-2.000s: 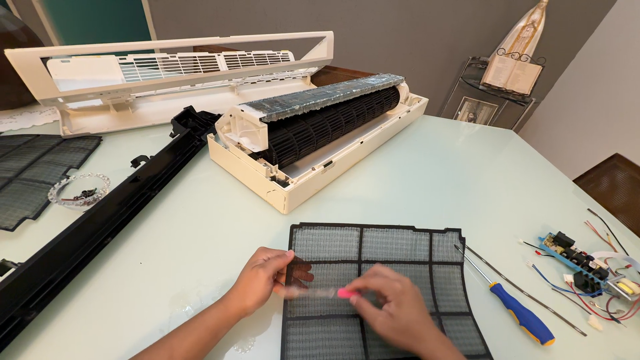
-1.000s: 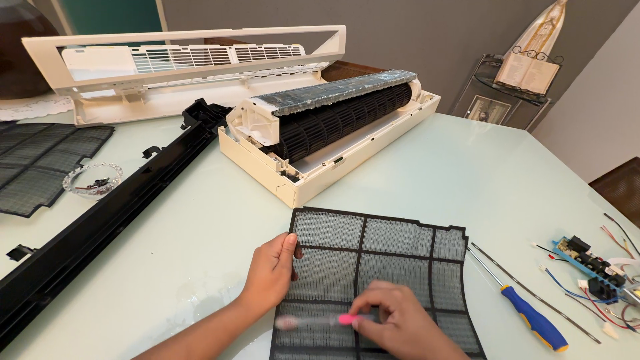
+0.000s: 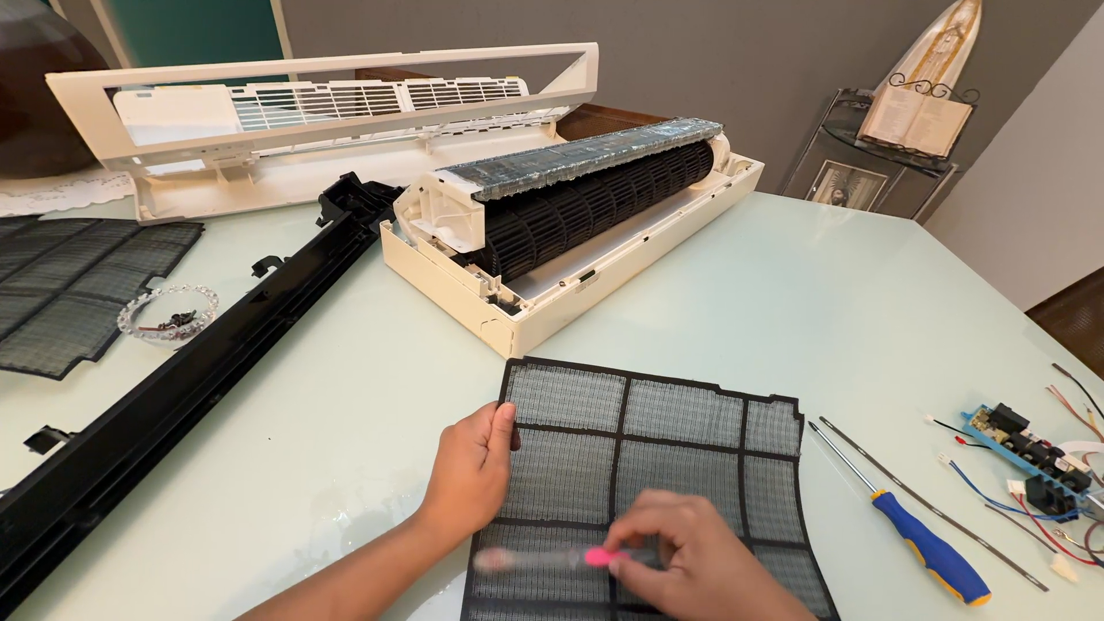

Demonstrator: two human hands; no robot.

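A black-framed mesh air filter (image 3: 677,483) lies at the near middle of the table. My left hand (image 3: 473,466) grips its left edge, thumb on top. Between the thumb and fingers of my right hand (image 3: 681,552) is a clear and pink brush (image 3: 604,557), perhaps a toothbrush; its blurred head is over the lower left mesh. Just beyond the filter sits the white air conditioner base (image 3: 604,280) with its black cylindrical blower fan (image 3: 595,207) and finned coil (image 3: 595,157). A blue and yellow screwdriver (image 3: 931,548) lies right of the filter, beside a thin dark strip (image 3: 931,502).
A long black plastic trough (image 3: 198,379) crosses the left side, near a second mesh filter (image 3: 78,285) and a clear beaded dish (image 3: 168,315) with small screws. The white front casing (image 3: 345,129) stands behind. A circuit board (image 3: 1031,457) with wires lies at the right edge.
My left hand has moved from the brush head's side to the filter's left edge. The brush in my right hand is lower over the mesh than in the earliest frame.
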